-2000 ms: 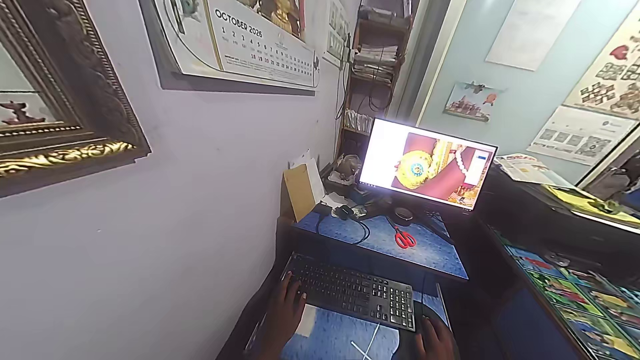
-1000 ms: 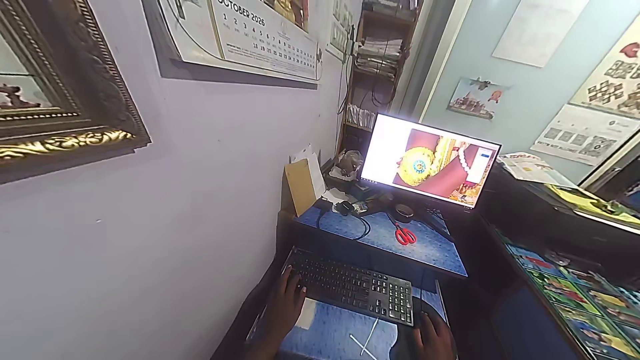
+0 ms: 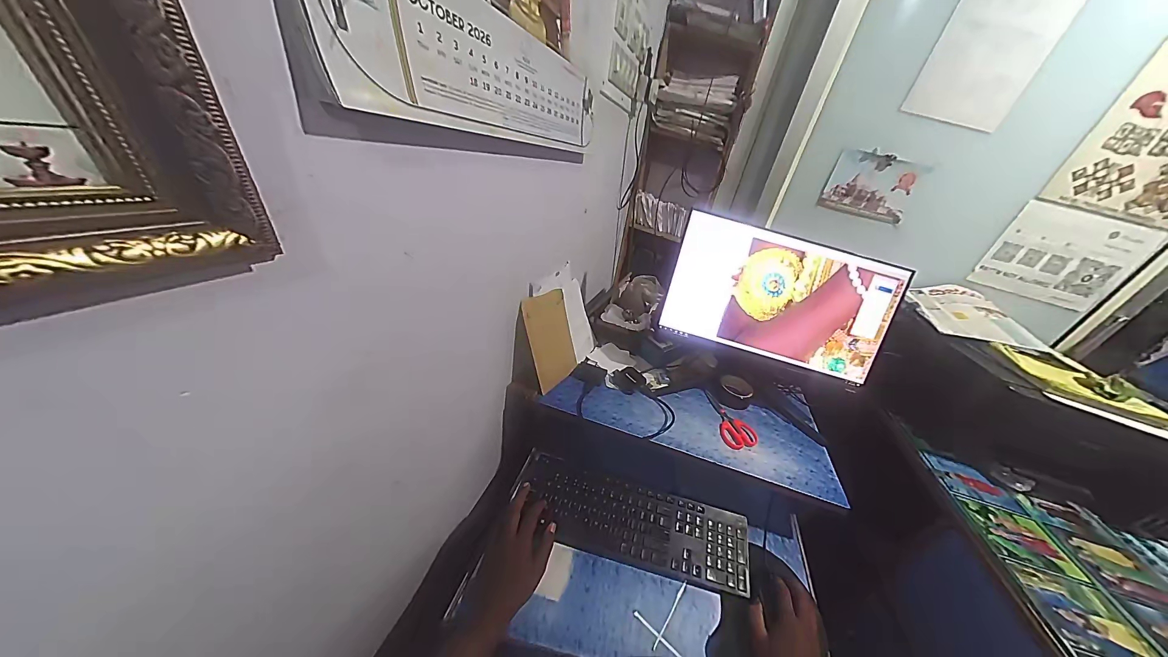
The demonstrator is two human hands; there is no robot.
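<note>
My left hand (image 3: 522, 547) rests with its fingers spread on the left end of a black computer keyboard (image 3: 630, 520). At the keyboard's right end my right hand (image 3: 787, 616) lies over a dark computer mouse (image 3: 769, 568), mostly covering it. Both stand on a blue pull-out tray (image 3: 593, 607), where thin white sticks (image 3: 664, 620) lie crossed between my hands. Behind, a lit monitor (image 3: 785, 297) shows a picture of a gold ornament with a blue centre. Red-handled scissors (image 3: 737, 432) lie on the blue desktop (image 3: 693, 452) below it.
A wall (image 3: 365, 392) runs along the left. Black cables (image 3: 662, 415), a tape roll (image 3: 735, 391) and a brown envelope (image 3: 549, 342) are on the desktop. At right are a dark printer-like machine (image 3: 1004, 401) and a counter with colourful printed items (image 3: 1022, 547).
</note>
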